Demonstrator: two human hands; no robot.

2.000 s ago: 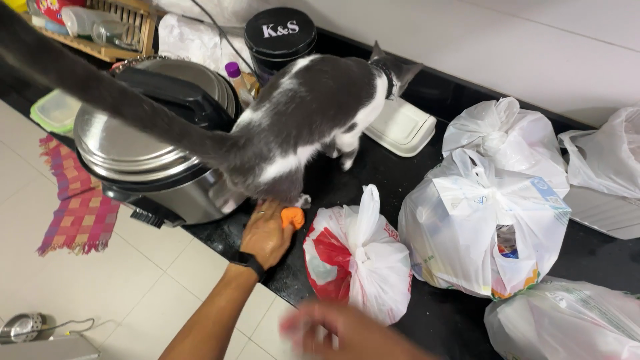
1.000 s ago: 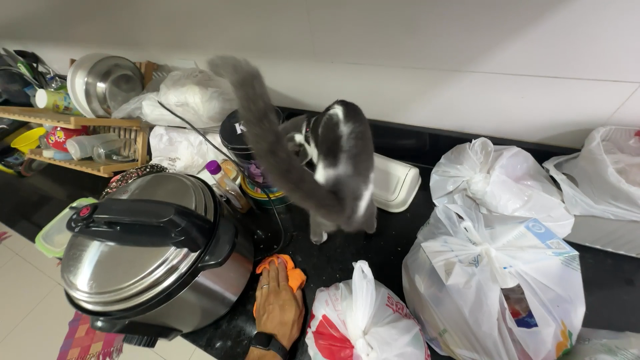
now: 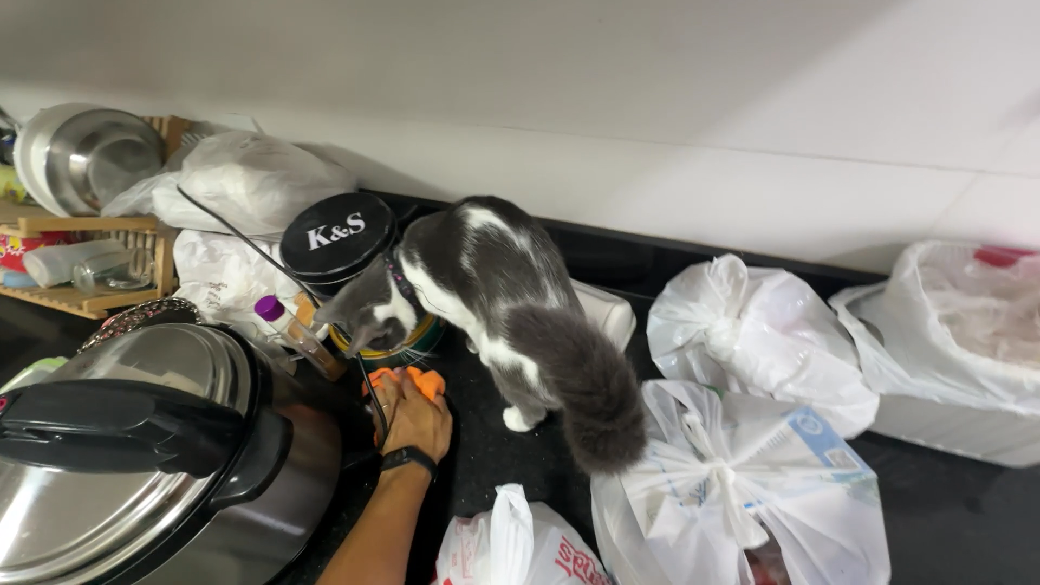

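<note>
My left hand point(image 3: 416, 418), with a dark band at the wrist, presses an orange cloth point(image 3: 426, 380) onto the black countertop point(image 3: 479, 463). A black power cord point(image 3: 244, 241) runs down across the fingers. Close to the fingertips, a grey and white cat point(image 3: 496, 284) stands with its head lowered beside a round tin with a black lid point(image 3: 337, 236). An electric pressure cooker point(image 3: 276, 479) is left of the hand, and a bottle with a purple cap point(image 3: 296, 333) stands between cooker and tin. My right hand is out of view.
Tied white plastic bags point(image 3: 739, 487) stand on the right, with an open bag-lined container point(image 3: 959, 349) behind them. A smaller tied bag point(image 3: 520, 544) is near the front. A white lidded box point(image 3: 605, 313) lies behind the cat. A wooden dish rack point(image 3: 89, 301) holds cups and bowls at the left.
My left hand and the orange cloth have moved deeper onto the countertop, toward the tin. The cat, which faced right at first, now faces left with its head down. My right hand has left the view.
</note>
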